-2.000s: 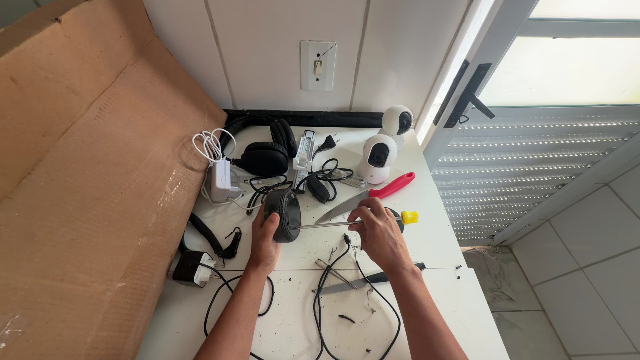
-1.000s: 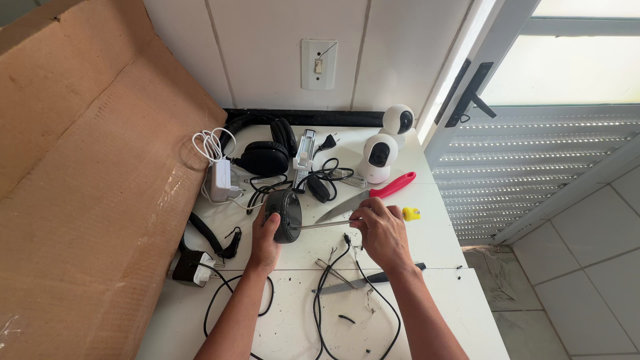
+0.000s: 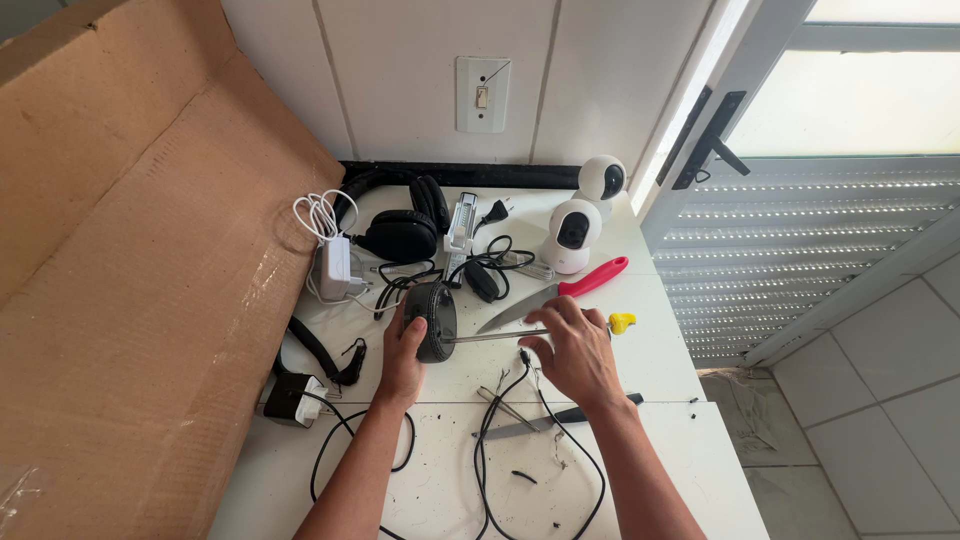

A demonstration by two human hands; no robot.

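Observation:
My left hand (image 3: 403, 360) grips a round black plastic part (image 3: 431, 322), likely an ear cup, on its edge. The metal shaft of a screwdriver (image 3: 499, 334) runs to the part's face near its lower edge. My right hand (image 3: 576, 349) is around the handle end, its fingers partly lifted; the handle is mostly hidden behind it, and a yellow piece (image 3: 622, 323) shows beyond. Just behind lies a kitchen knife with a red handle (image 3: 594, 277). Nearer me, a black-handled knife (image 3: 559, 420), tweezers (image 3: 510, 409) and a black cable (image 3: 480, 457) lie on the white tabletop (image 3: 442, 472).
Black headphones (image 3: 401, 234), a white power adapter (image 3: 337, 268) and coiled black cable stand behind my left hand. Two white cameras (image 3: 571, 231) (image 3: 601, 177) are at the back right. A large cardboard sheet (image 3: 142, 285) rises at left, with a black adapter (image 3: 291, 400) beside it.
The fingers of my right hand have lifted and spread at the screwdriver. My left hand still holds the round black part in about the same place.

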